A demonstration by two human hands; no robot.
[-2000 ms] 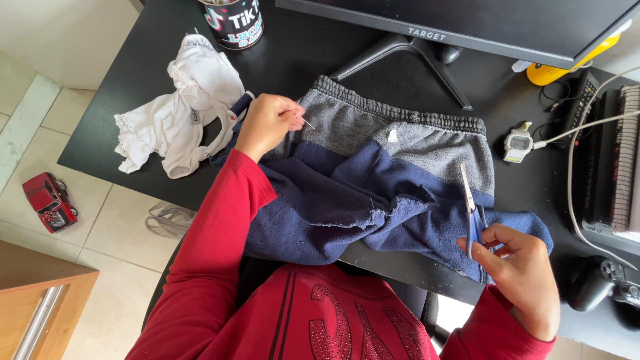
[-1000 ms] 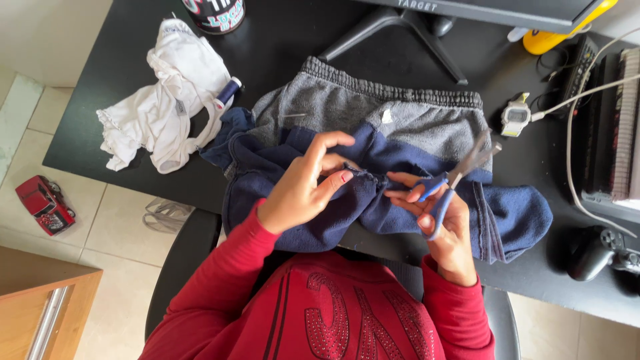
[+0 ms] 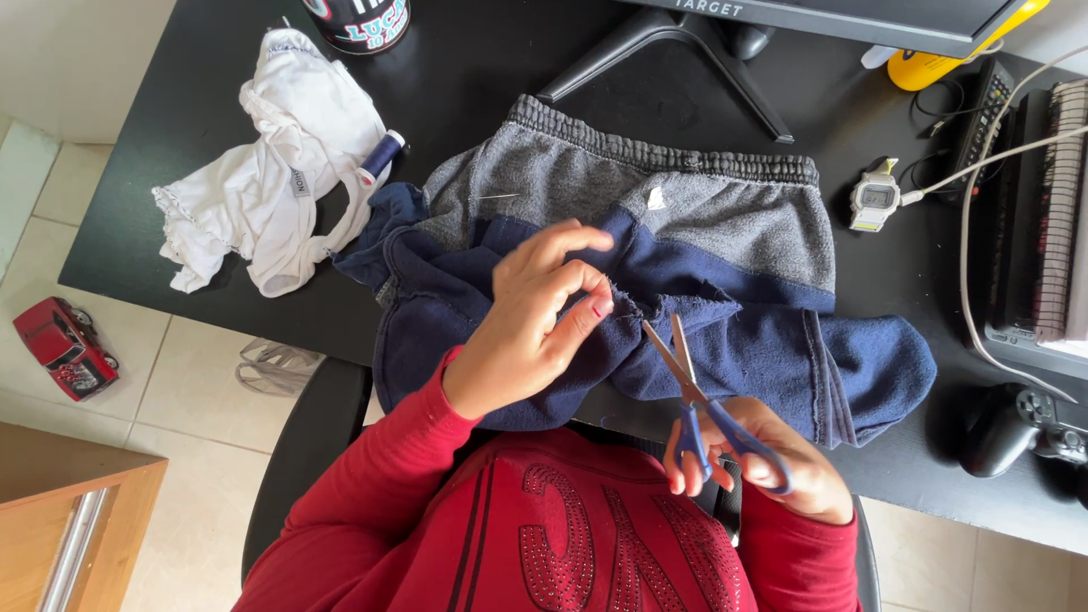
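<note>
Grey and navy fleece pants (image 3: 748,229) with an elastic waistband lie on the black desk. My left hand (image 3: 540,314) is over the navy part, thumb and index finger pinched at the torn edge of the fabric, perhaps on a thread too fine to make out. In my right hand (image 3: 756,459) are blue-handled scissors (image 3: 693,395), their blades apart and tips close to that edge. A needle (image 3: 500,196) rests on the grey fleece. A spool of navy thread (image 3: 382,157) lies on a white garment (image 3: 297,144) at the left.
Behind the pants is a monitor stand (image 3: 671,34). A digital watch (image 3: 874,200), a cable, a remote control (image 3: 982,127) and a black game controller (image 3: 1016,429) are on the right. A printed tin (image 3: 361,21) stands at the back left. A red toy car (image 3: 66,348) is on the floor.
My left hand has come from the pants' left side to the torn navy edge. The scissors' blades, together two seconds ago, are now apart and point at the fabric edge. The spool has come into sight.
</note>
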